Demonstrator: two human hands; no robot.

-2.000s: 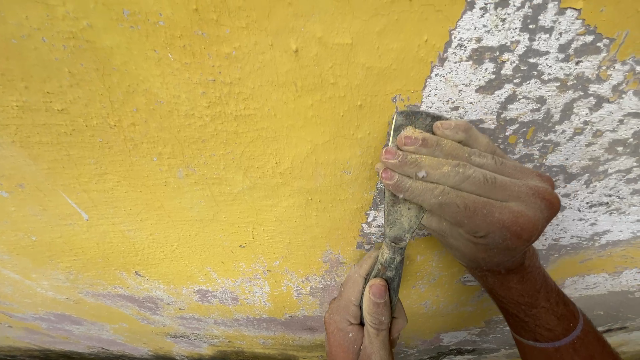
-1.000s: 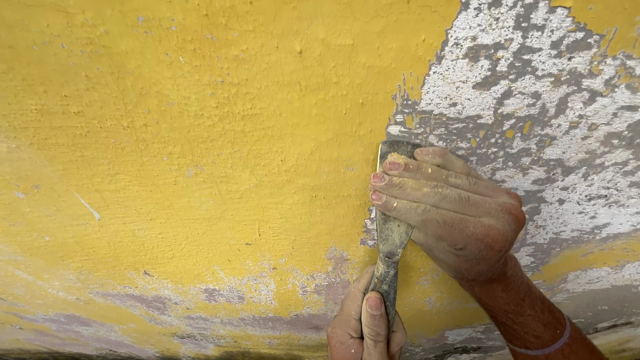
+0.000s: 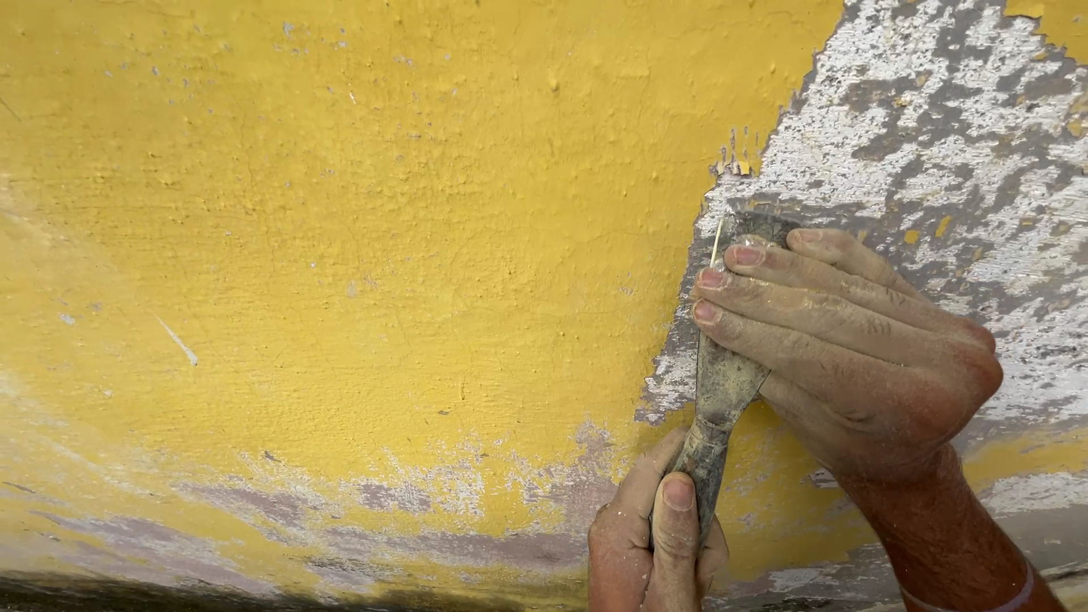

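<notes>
A dusty paint scraper (image 3: 727, 382) lies against a wall with yellow paint (image 3: 382, 255), its blade up and its handle down. My left hand (image 3: 659, 535) is closed round the handle at the lower middle, thumb along the front. The fingers of my right hand (image 3: 858, 348) lie flat across the blade, pressing on it from the right; its thumb is hidden. The blade's top edge is on the bared patch (image 3: 918, 110) of white and grey, just below some small loose yellow flakes (image 3: 739, 166). Dust coats both hands.
Worn mauve and white patches (image 3: 425, 535) run along the lower wall. A dark edge (image 3: 170, 595) follows the bottom left. A ragged border divides the yellow paint from the bared surface to the right of it.
Between the earlier frames and now, the bared strip left of the blade has widened, and yellow paint beside it has come off. Both hands keep their hold on the scraper.
</notes>
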